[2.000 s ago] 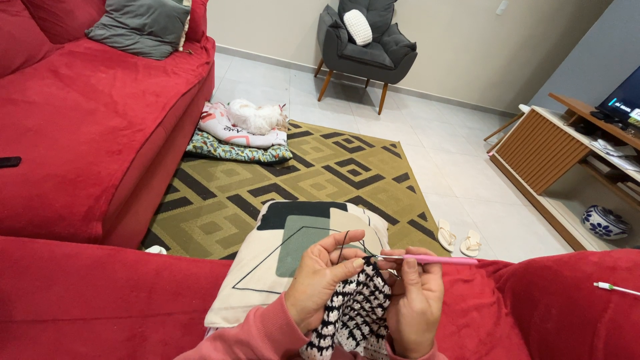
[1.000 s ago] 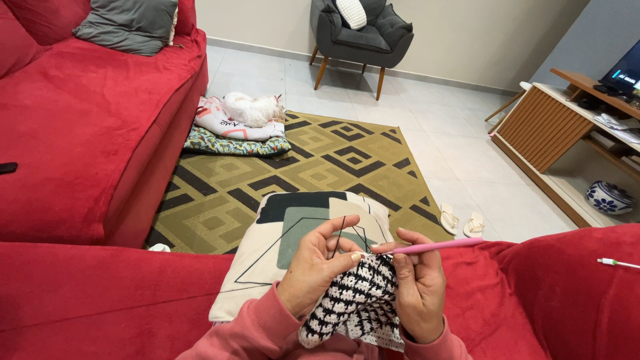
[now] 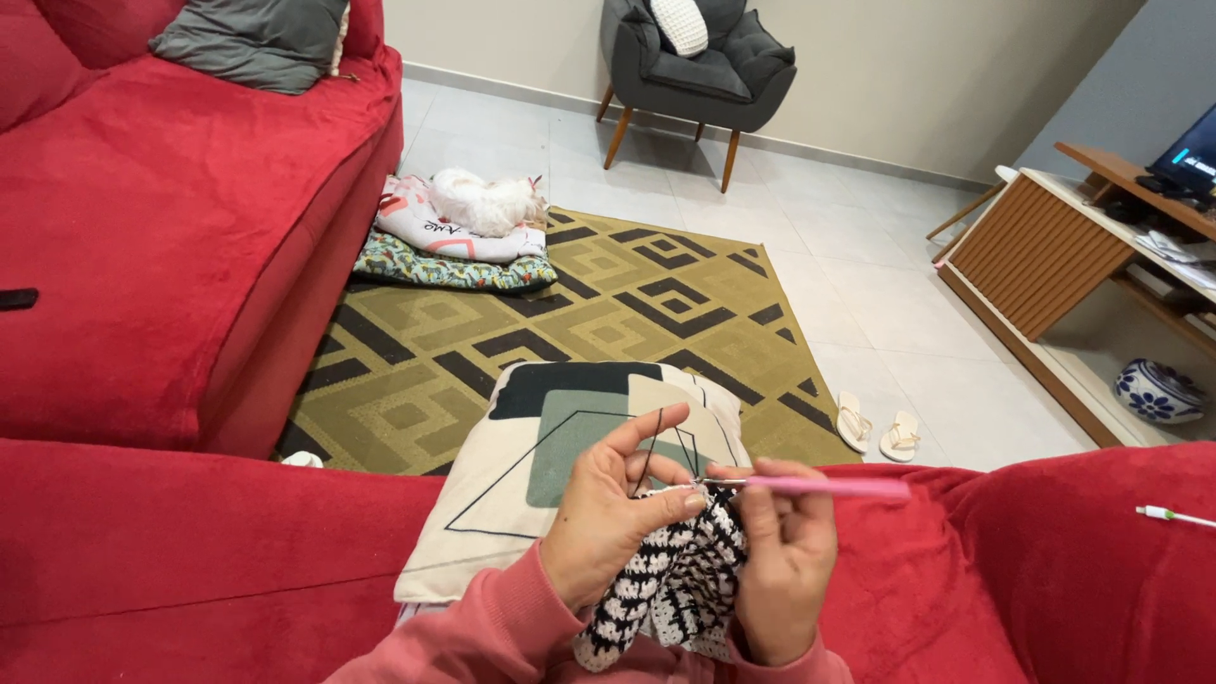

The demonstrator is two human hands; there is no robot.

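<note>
My left hand [image 3: 613,513] pinches the top edge of a black and white crochet piece [image 3: 665,570] between thumb and fingers, with dark yarn [image 3: 649,456] looped over its raised index finger. A crochet hook with a pink handle [image 3: 826,486] is held in my right hand [image 3: 784,551], its metal shaft pointing left into the top edge of the piece. The hook's tip is too small to make out among the stitches. Beneath the hands, a cushion [image 3: 475,475] with green and black shapes lies in front of my body.
Red-covered sofa seating [image 3: 190,532] surrounds me. Past it are a patterned rug [image 3: 608,313], a white furry animal [image 3: 484,201] on stacked pet cushions [image 3: 456,271], sandals [image 3: 852,423], a grey armchair [image 3: 703,71] and a TV cabinet [image 3: 1035,256]. A white cable [image 3: 1178,516] rests at right.
The crochet piece has shifted and folded between my hands, its striped face now turned partly away. The hook has gone from tilting up to the right to lying nearly level.
</note>
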